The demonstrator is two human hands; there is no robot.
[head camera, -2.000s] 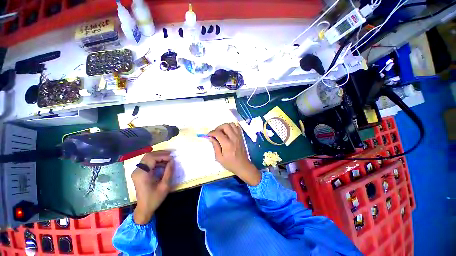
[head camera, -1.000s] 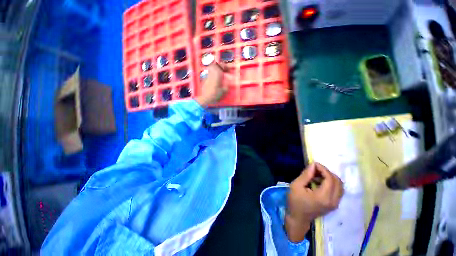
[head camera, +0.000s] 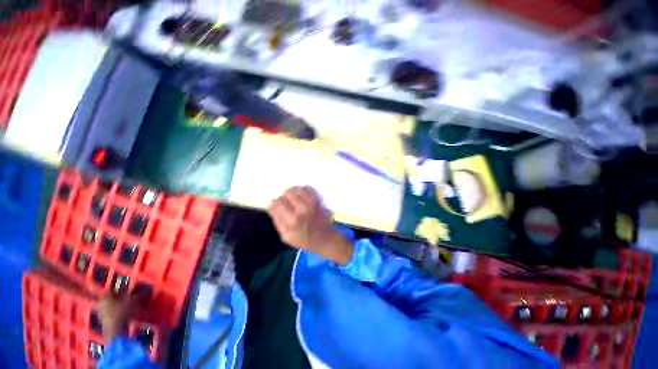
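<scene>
The red parts tray stands at the left, with round dark units in several pockets. My left hand is low over the tray's near edge. It is small and blurred, and I cannot tell whether it holds a unit. My right hand is at the near edge of the cream-yellow work board, over white paper. Its fingers are curled in and nothing shows in them. The blue-purple tweezers lie on the board, beyond my right hand and to its right, touched by neither hand.
The dark hot air gun hangs over the board's left part. A grey box with a red light is at the left. A tape roll on yellow card lies right of the board. More red trays stand at the right. The shelf runs behind.
Two seconds ago both hands were over the board, with the tweezers in my right hand. The tweezers now lie loose. My left hand has moved to the red tray. The view swung left and partly back.
</scene>
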